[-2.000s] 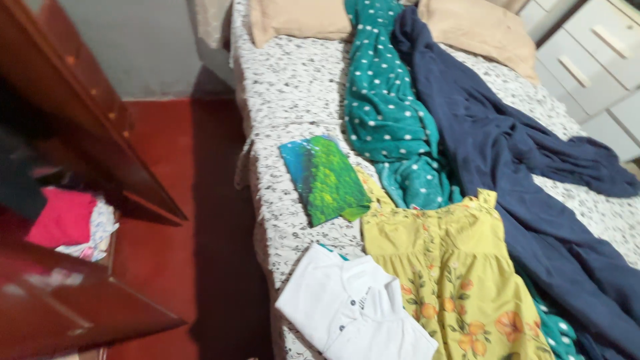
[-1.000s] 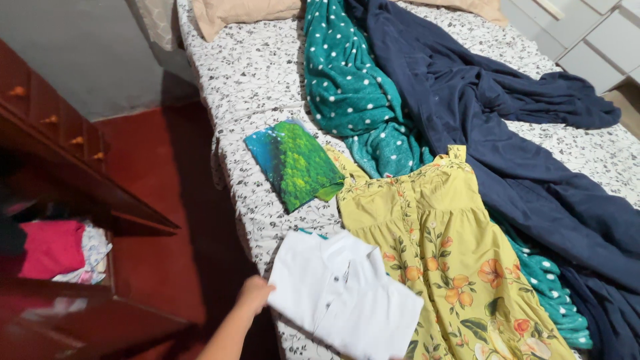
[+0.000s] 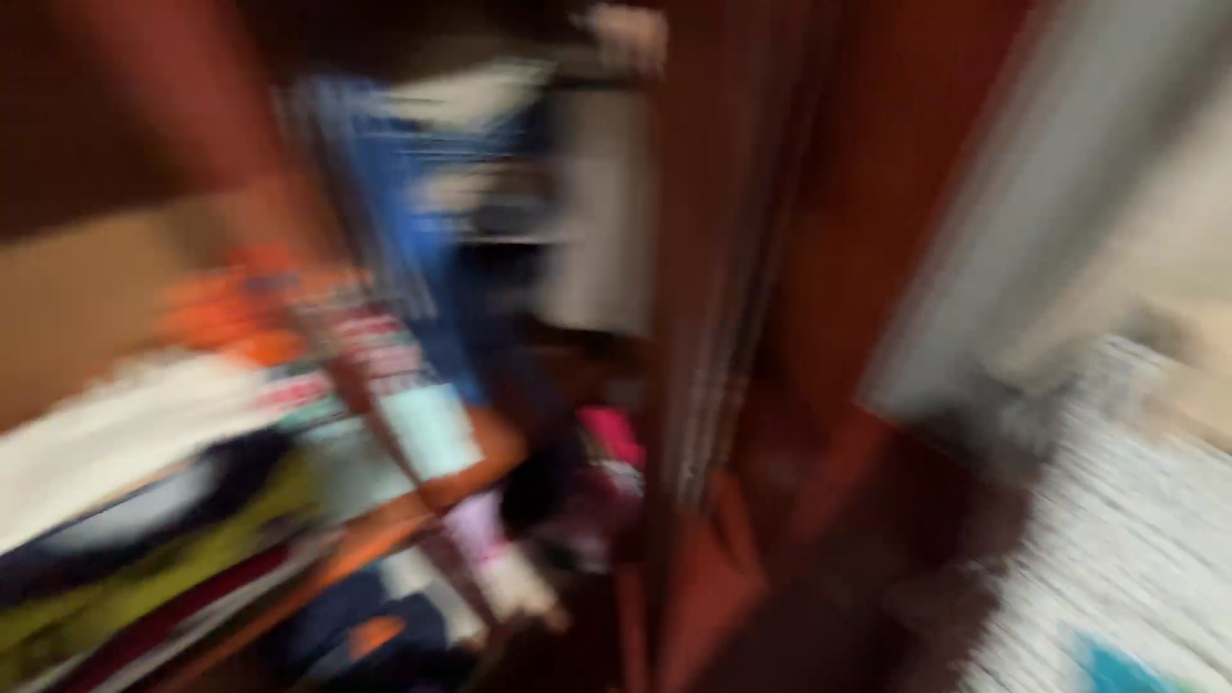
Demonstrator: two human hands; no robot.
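Note:
The view is strongly blurred. At the top centre, a pale pinkish shape, perhaps my left hand [image 3: 630, 37], lies against the edge of a dark red-brown wardrobe door [image 3: 717, 241]; its fingers and any grip cannot be made out. My right hand is not in view. Hanging clothes [image 3: 395, 202], blue and pale, fill the wardrobe's middle. On the left, folded clothes [image 3: 183, 500] lie in a stack on a wooden shelf, with an orange cloth [image 3: 226, 308] behind them. Below the hanging clothes is a bright pink cloth [image 3: 613, 435].
The bed [image 3: 1136, 510], with its white patterned sheet, stands at the right, and a teal edge of something [image 3: 1116, 664] shows on it. A grey wall [image 3: 972, 212] rises behind. More clothes, dark blue and orange [image 3: 375, 626], are on a lower shelf.
The view has swung left from the bed to the wardrobe. A second ago my left hand was at the white shirt on the bed; the shirt and yellow floral dress are now out of view.

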